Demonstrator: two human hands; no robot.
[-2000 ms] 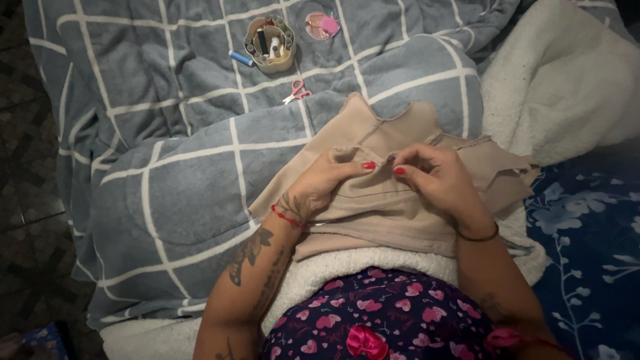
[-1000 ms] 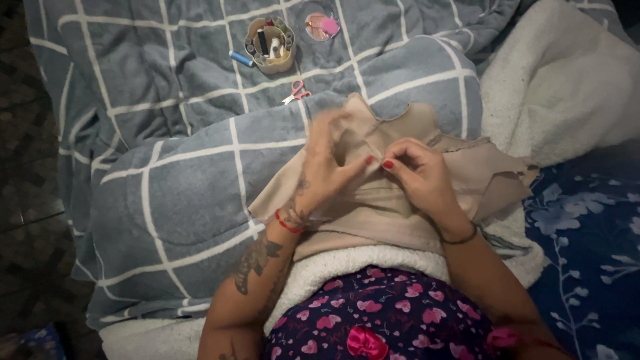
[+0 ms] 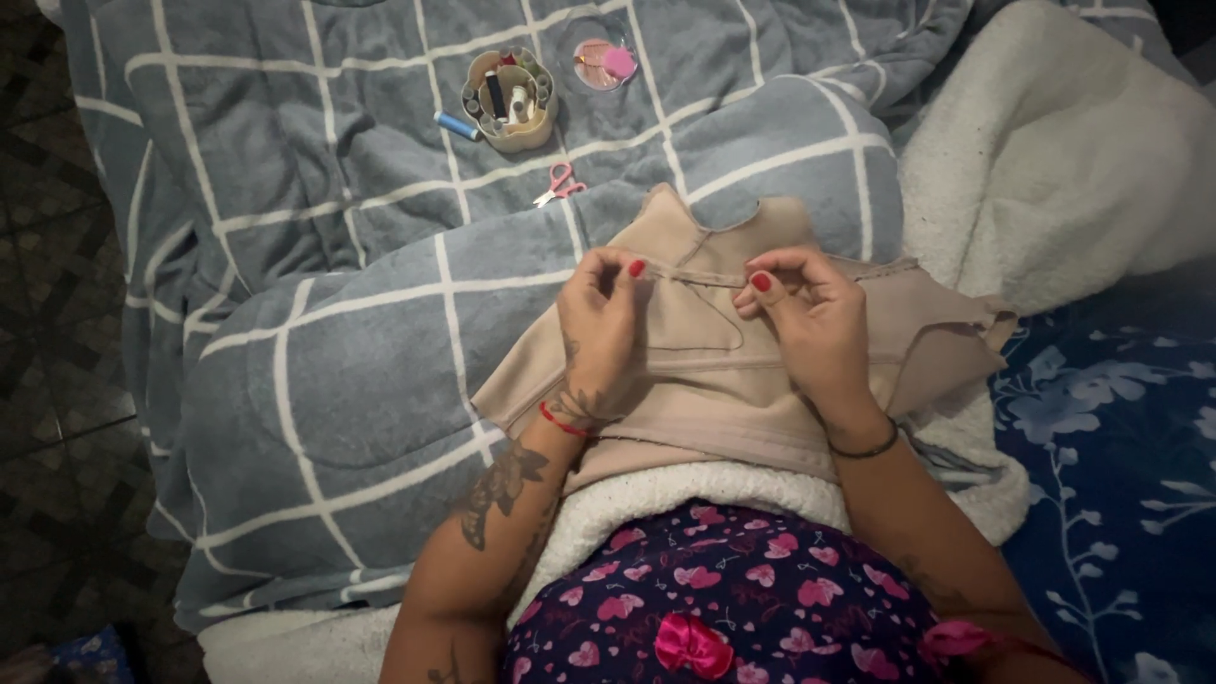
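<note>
A beige fabric garment lies over my lap, its seam drawn out between my two hands. My left hand pinches the seam's left end between thumb and fingers. The seam's right end is in the fingertips of my right hand; whether a needle is there too cannot be told. A dark thread loops down over the cloth between the hands. Beyond the garment, small pink-handled scissors lie on the grey checked blanket.
Thread spools stand in a cream scalloped container, with a blue thread spool beside it. To its right is a clear round case with a pink item. White fleece is bunched at the right, above blue floral fabric.
My hands were close together over the garment and are now farther apart, with the seam stretched between them. My left hand, raised and blurred one second ago, is back down on the cloth.
</note>
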